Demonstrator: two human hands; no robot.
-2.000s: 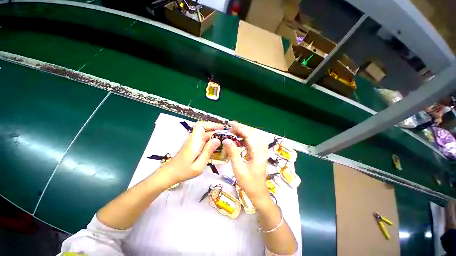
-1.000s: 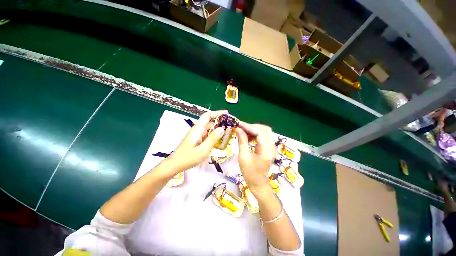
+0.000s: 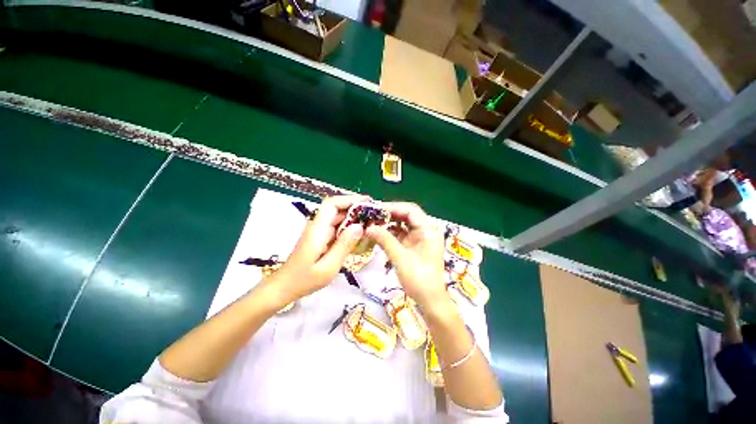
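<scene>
My left hand (image 3: pixel 319 252) and my right hand (image 3: pixel 414 252) hold one pale housing (image 3: pixel 365 217) between them, above the upper part of the white sheet (image 3: pixel 331 364). Dark parts and reddish wires show inside it, between the thumbs. The fingers cover most of its rim. Several pale units with yellow blocks lie on the sheet, one below my hands (image 3: pixel 370 331) and one to the right (image 3: pixel 464 248). Flat black strips (image 3: pixel 259 262) stick out beside some units.
The green conveyor belt (image 3: pixel 273 124) beyond the worn metal edge carries a unit (image 3: pixel 391 166). Yellow-handled pliers (image 3: pixel 622 364) lie on a cardboard pad (image 3: pixel 580 331) at right. A metal post (image 3: pixel 613 182) slants overhead. Parts boxes (image 3: pixel 302 31) stand opposite. Another person's arm (image 3: pixel 731 319) shows at far right.
The held housing has tilted and shifted slightly between my hands, which stay together on it. The unit on the belt has moved to the right. The camera view has shifted a little.
</scene>
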